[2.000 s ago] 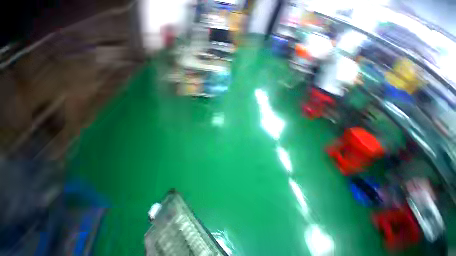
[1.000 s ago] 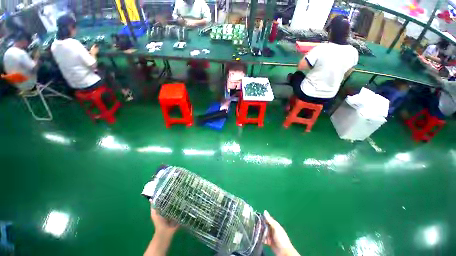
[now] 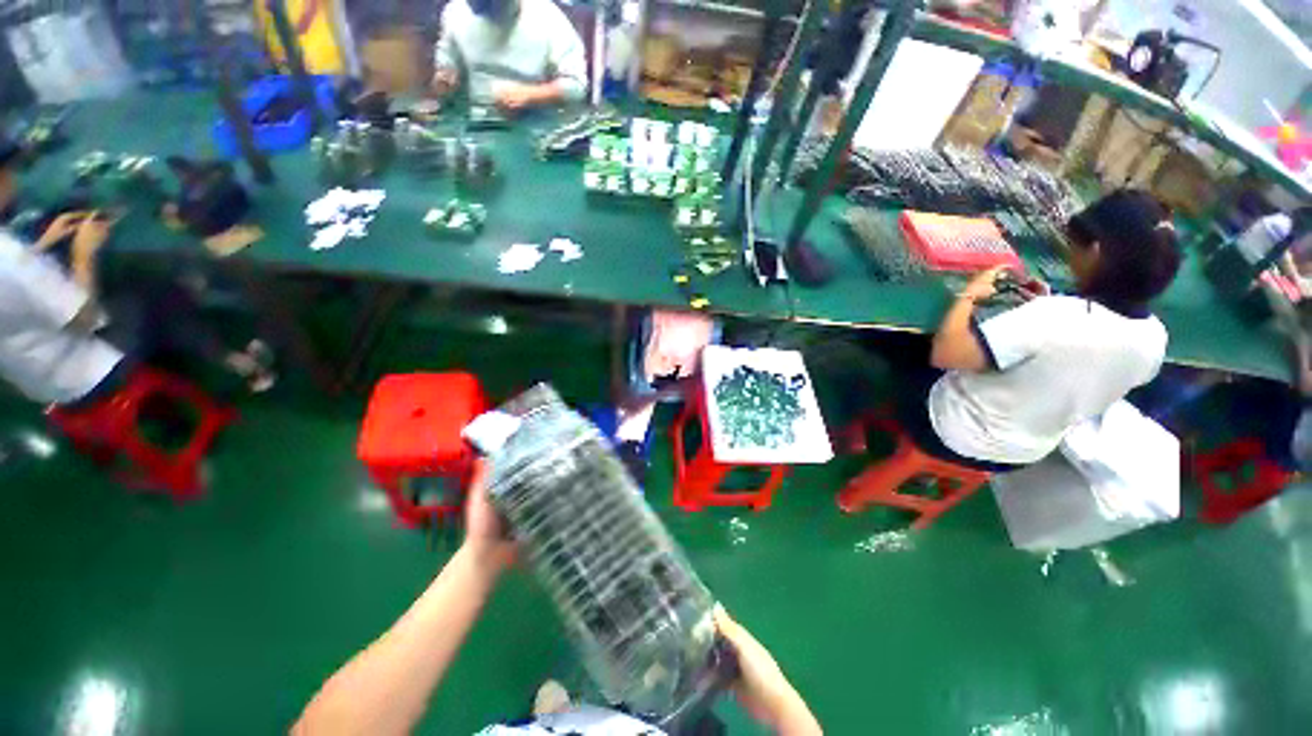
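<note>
A long stack of boards point(image 3: 597, 554) in a shiny clear plastic bag is held in front of me over the floor, tilted with its far end up and to the left. A white patch shows at its far left corner. My left hand point(image 3: 489, 515) grips its left side near the far end. My right hand point(image 3: 734, 664) holds its near right end. The fingers of both hands are partly hidden by the stack.
A green bench point(image 3: 432, 259) runs across ahead, with white heaps point(image 3: 343, 216) and green board panels point(image 3: 655, 161). Before it stand a red stool point(image 3: 420, 431) and a white tray of small green pieces point(image 3: 763, 407) on another stool. Several people sit around the bench.
The bench, stools and tray appear closer and larger. The bagged stack has turned more upright in view and its far end is higher. Both hands still hold it.
</note>
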